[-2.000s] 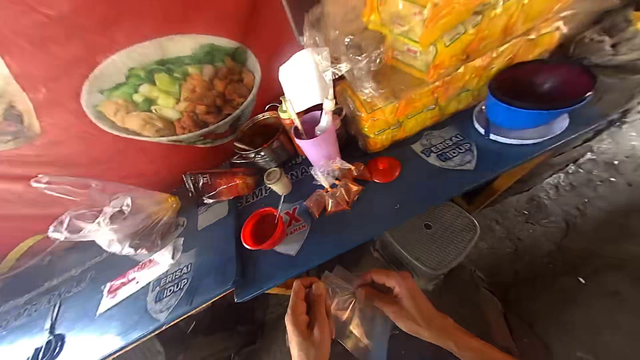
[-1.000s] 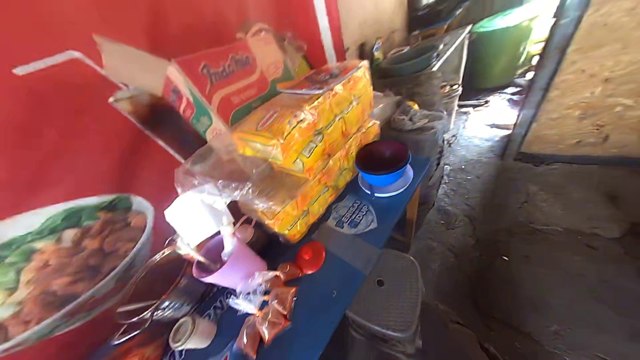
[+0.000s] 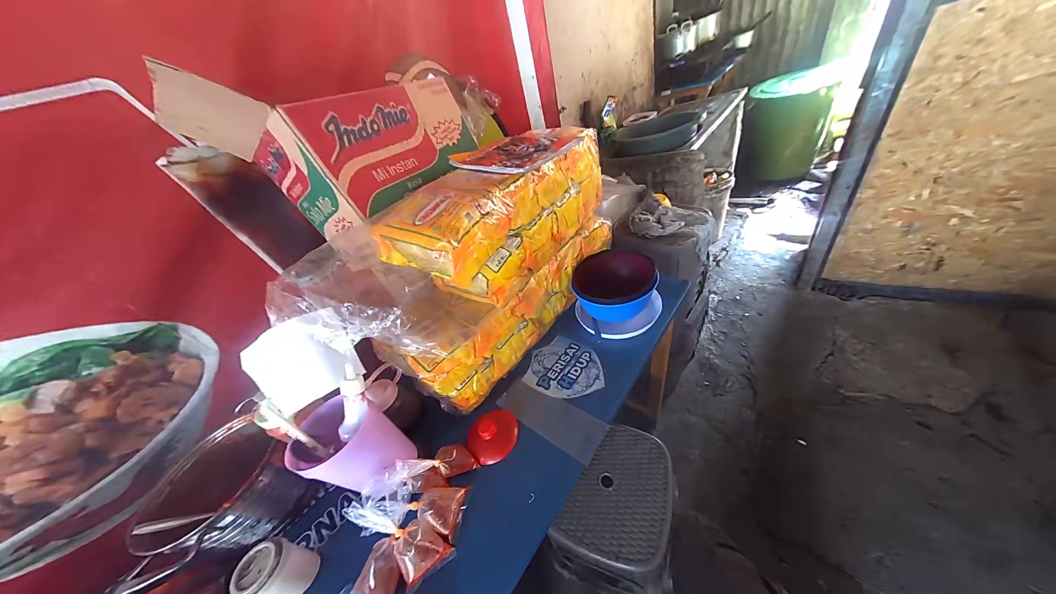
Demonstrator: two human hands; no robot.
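Neither of my hands is in view now. On the blue bench-like table lie several small tied plastic bags of red-brown sauce or powder. A round red lid with a knob is just behind them. The pink-purple plastic cup leans at the left, with a white-handled utensil and a white bottle in it. At the bottom edge stands a white cup-like container, partly cut off. A glass-like or metal pot is at the lower left.
Plastic-wrapped yellow noodle packs are stacked before an open Indomie carton. Blue bowls rest on a white plate at the table's far end. A grey plastic stool stands beside the table. A green bin is farther back.
Two seconds ago both my hands held a small clear plastic bag below the table's edge; they are out of view now. The view has swung far to the right.
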